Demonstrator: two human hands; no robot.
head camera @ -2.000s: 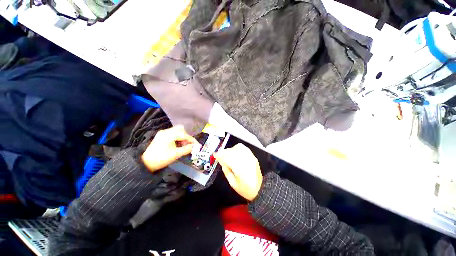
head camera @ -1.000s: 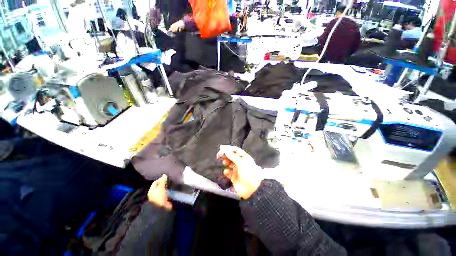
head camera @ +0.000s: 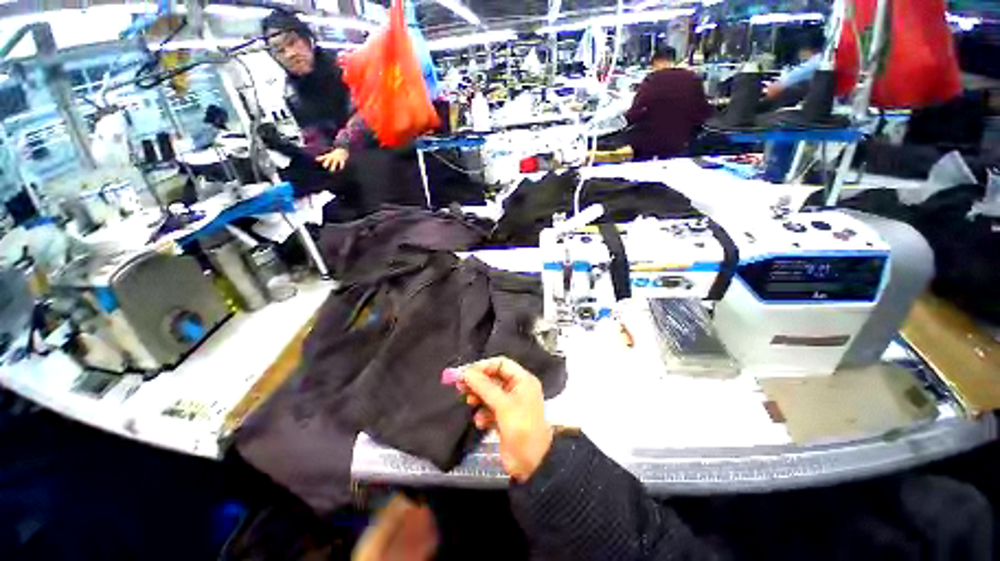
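My right hand is raised over the garment and pinches a small pink piece between thumb and fingertips. What the piece is, I cannot tell. My left hand is low at the bottom edge, blurred and partly cut off; whether it holds anything cannot be seen. The dark grey-brown garment lies crumpled on the white table, left of the needle area. The white sewing machine, with blue stripe and dark panel, stands to the right of my right hand.
A clear-lidded case lies on the machine bed. A tan cardboard piece lies under the panel. A ruler tape runs along the front edge. Another machine stands left. A person stands behind, near a red bag.
The view has lifted from lap to machine. My right hand has left the small open box and is up with the pink piece. My left hand is lower; the box is out of sight.
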